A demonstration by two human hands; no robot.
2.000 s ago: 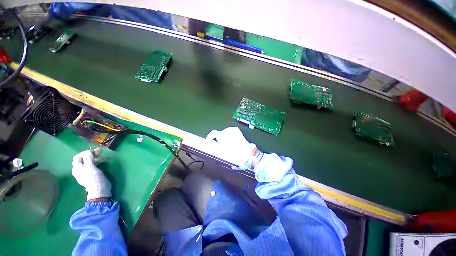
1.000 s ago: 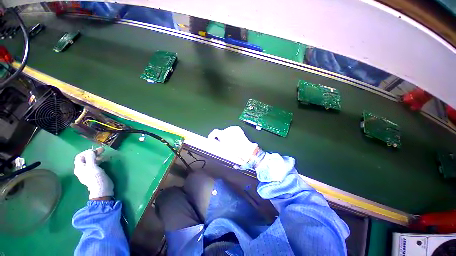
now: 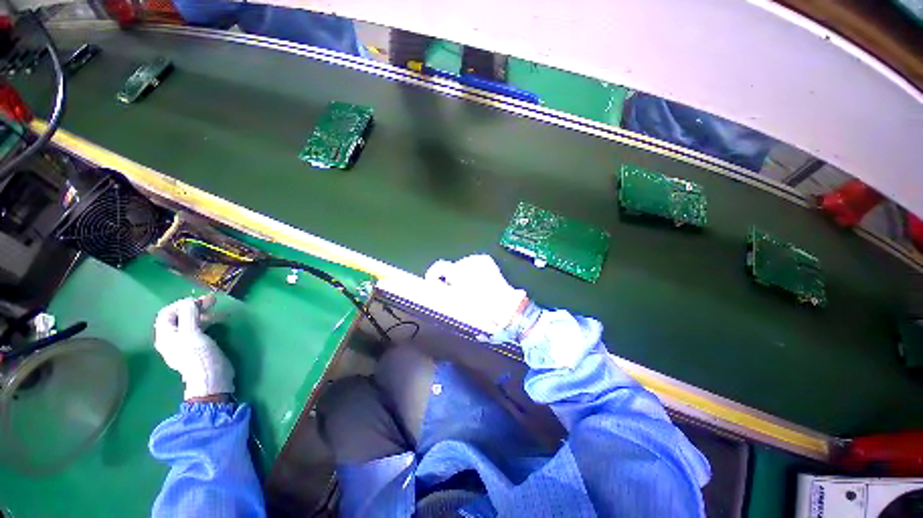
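Several green circuit boards lie on the dark green conveyor belt (image 3: 425,223). The nearest board (image 3: 557,241) lies just beyond my right hand, not touching it. Another board (image 3: 339,135) lies farther left, and one (image 3: 662,196) lies beyond to the right. My right hand (image 3: 480,295), in a white glove, rests on the belt's near edge with its fingers curled and nothing visible in them. My left hand (image 3: 192,346), also gloved, is over the green bench mat (image 3: 273,349), thumb and fingertips close together. Whether it holds a thin strand cannot be told.
A black round fan grille (image 3: 109,225) and a metal-mouthed holder (image 3: 207,271) with a black cable stand at the mat's back edge. A clear round disc (image 3: 61,405) is at left. A white box (image 3: 855,498) is at lower right. A blue sleeve (image 3: 688,132) shows beyond the belt.
The boards have moved to the right along the belt, past my right hand. Both hands have kept nearly the same place and pose.
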